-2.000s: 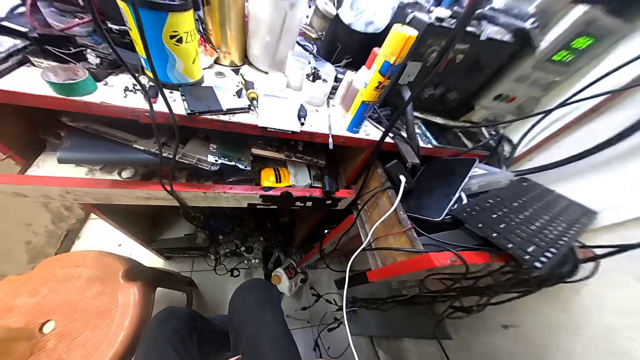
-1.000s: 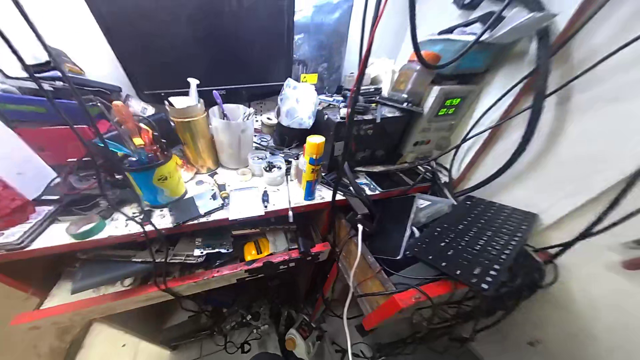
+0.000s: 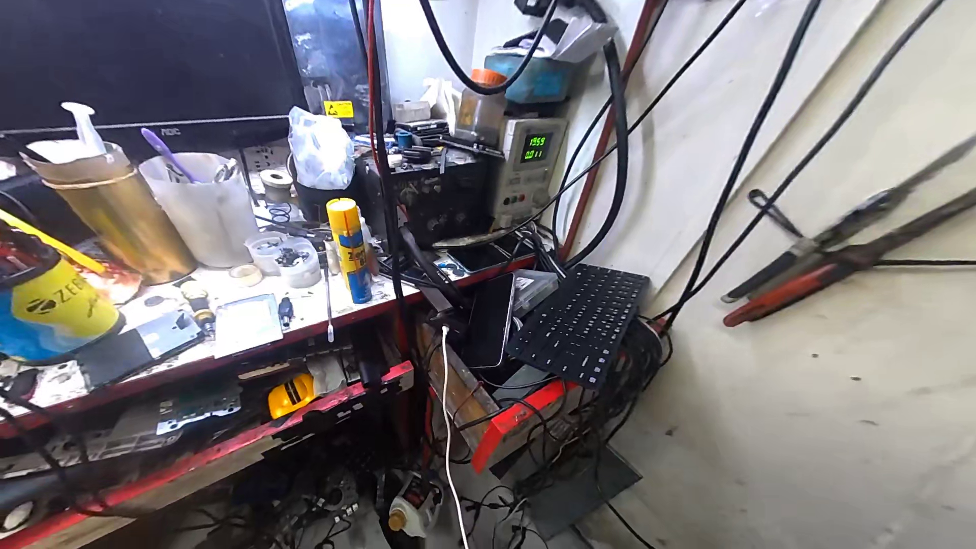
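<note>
Neither my left hand nor my right hand shows in the head view. A yellow and blue spray can stands upright near the red front edge of the workbench. Beside it are small plastic tubs holding small parts, a screwdriver and a white card-like sheet. A black laptop keyboard lies tilted over the pulled-out drawer, with a dark flat phone or tablet at its left. A white cable hangs down past the drawer.
A bench power supply with lit green digits stands at the back. The monitor fills the upper left. Cables hang before the wall, where long-handled tools are seen. The red drawer front juts out above tangled cables on the floor.
The view has swung up and to the right, bringing the wall and its tools in. My knees and the orange-brown stool, seen two seconds ago, are out of view.
</note>
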